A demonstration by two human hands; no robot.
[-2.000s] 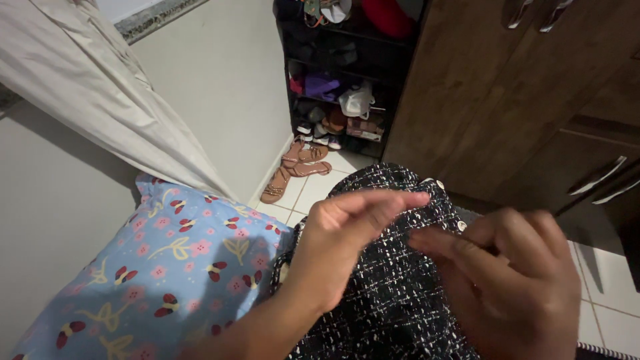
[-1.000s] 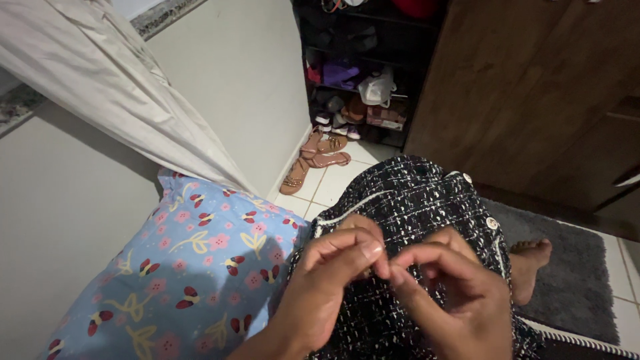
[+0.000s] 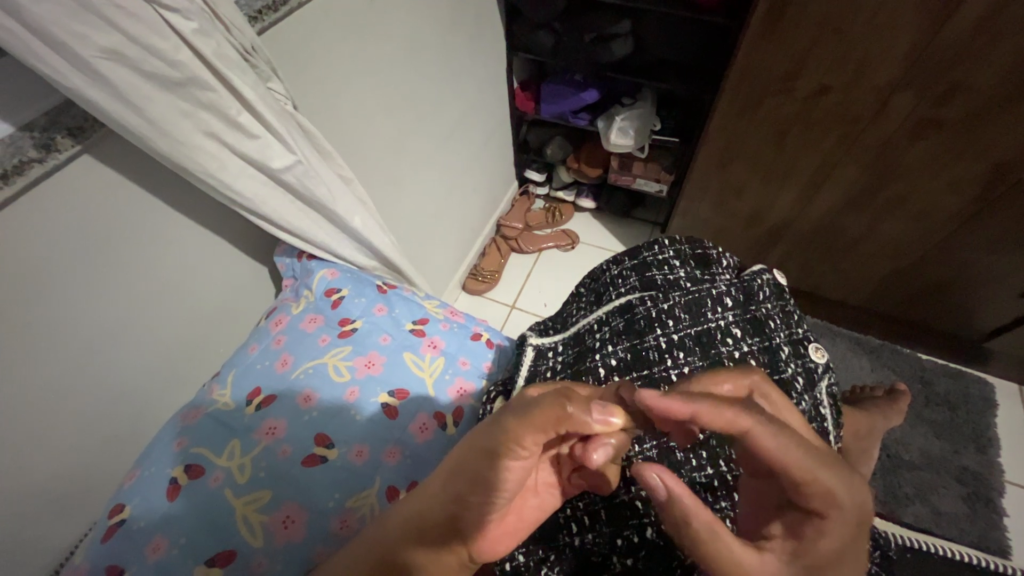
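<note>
My left hand [image 3: 544, 460] is over the lap with its thumb and forefinger pinched together; anything between the fingertips is too small to make out. Just to its right, my right hand [image 3: 768, 472] has its thumb apart from its fingers, and its forefinger reaches close to the left fingertips. Beneath both hands a black-and-white tweed garment [image 3: 664, 320] with white trim and round buttons [image 3: 817, 353] covers the lap. Left of the garment lies a light blue pillow [image 3: 352, 400] printed with flowers and ladybugs.
Brown sandals [image 3: 488, 264] lie on the white tiled floor [image 3: 560, 276] before a dark shoe rack [image 3: 616, 76]. A wooden cabinet [image 3: 864, 160] stands at the right. A bare foot [image 3: 876, 408] rests by a grey rug [image 3: 936, 448]. A pale curtain [image 3: 232, 120] hangs at the left.
The hands were apart two seconds ago, then met at the fingertips one second ago. Now the right thumb has parted from its fingers, while the left pinch stays closed.
</note>
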